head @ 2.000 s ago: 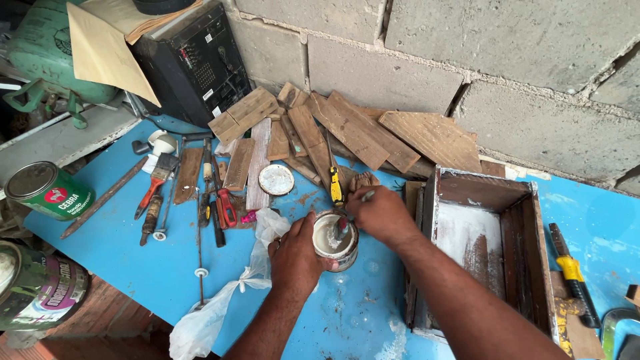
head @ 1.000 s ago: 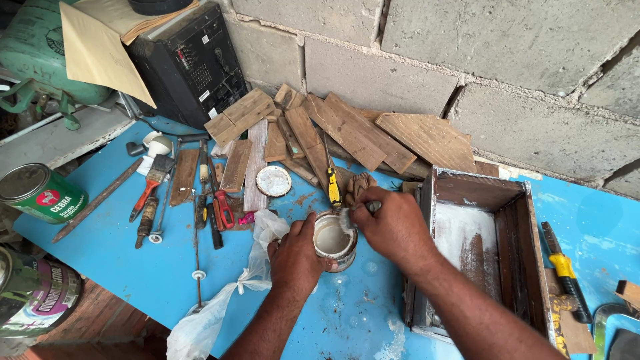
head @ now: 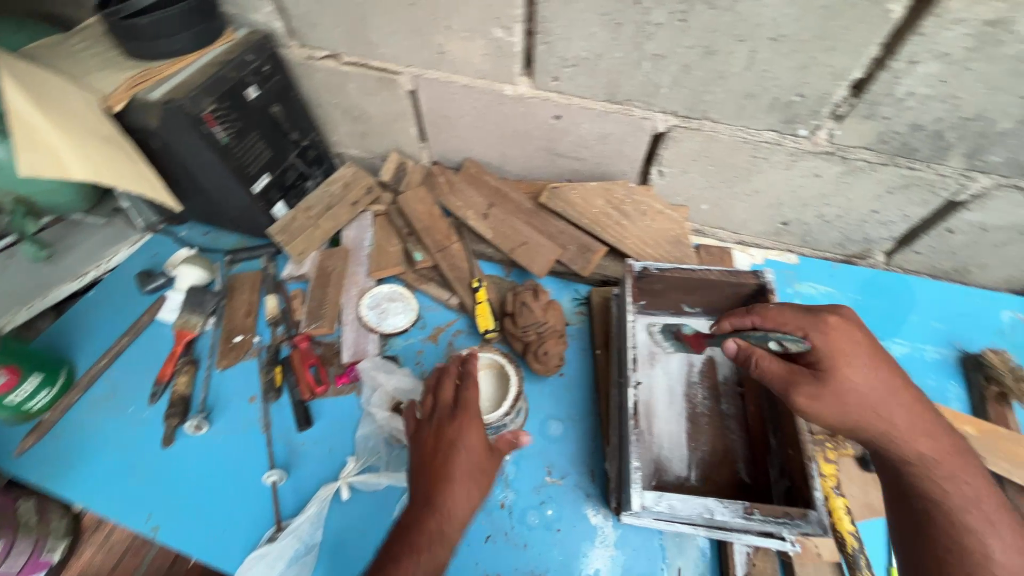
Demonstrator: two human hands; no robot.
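My right hand (head: pixel 808 368) grips the dark handle of a paintbrush (head: pixel 720 340); its bristles are against the inside of a wooden box (head: pixel 712 520), whose inner face is partly coated white. My left hand (head: pixel 456 432) rests with spread fingers at the left side of a small open can (head: pixel 504 392) of white paint. The palm is hidden, but fingers and thumb lie about the can. Just behind the can are a yellow-and-black handled tool (head: pixel 484 310) and a brown carved figure (head: pixel 534 328). A round lid (head: pixel 388 309) with white paint lies to the left.
Wooden boards (head: pixel 512 224) are piled against the block wall (head: pixel 536 120). Used paintbrushes (head: pixel 184 336), a red-handled tool (head: pixel 308 368) and a plastic bag (head: pixel 384 400) lie at left. A green can (head: pixel 32 380) stands at the blue table's (head: pixel 152 464) left edge.
My right hand has moved right with the paintbrush, from over the can into the wooden box. My left hand remains by the can. The view has shifted.
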